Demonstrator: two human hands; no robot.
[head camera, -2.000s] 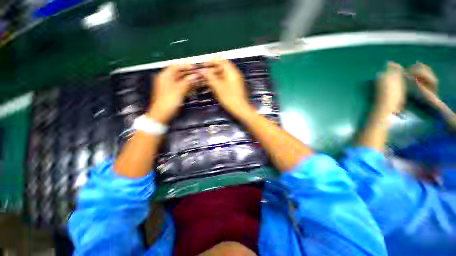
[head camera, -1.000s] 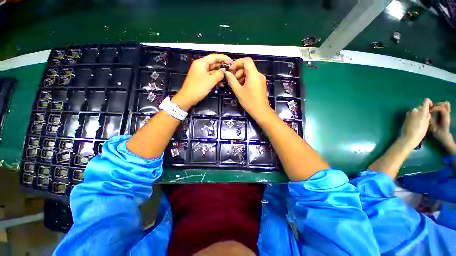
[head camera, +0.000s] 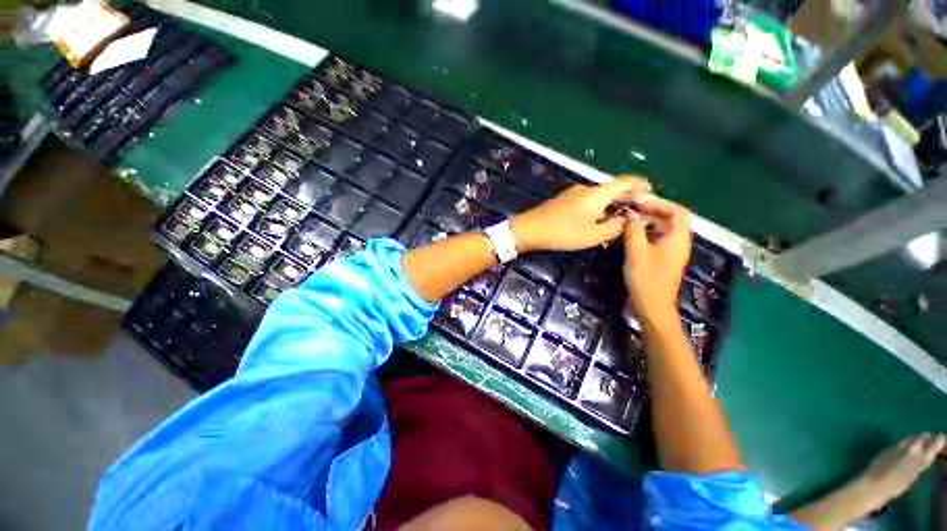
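Note:
My left hand (head camera: 576, 218), with a white band at the wrist, and my right hand (head camera: 659, 249) meet above the upper part of the near black blister tray (head camera: 532, 272). Their fingertips pinch a small dark sub-assembly (head camera: 623, 210) between them; the fingers mostly hide it. The near tray has square pockets with small reddish-silver pieces scattered in them. The left blister tray (head camera: 358, 171) lies against it, with framed brassy units (head camera: 237, 272) in rows at its lower left and some empty pockets.
A white rail (head camera: 716, 236) runs behind the trays, with a grey post (head camera: 862, 236) at right. More black trays (head camera: 145, 88) lie far left under a white paper slip (head camera: 125, 50); another (head camera: 187, 327) is below the bench edge. Another person's hand (head camera: 901, 472) is at lower right.
The view has turned, so trays and hands appear tilted and further right, and the far-left tray with paper shows. My hands still meet over the near tray, holding the small part.

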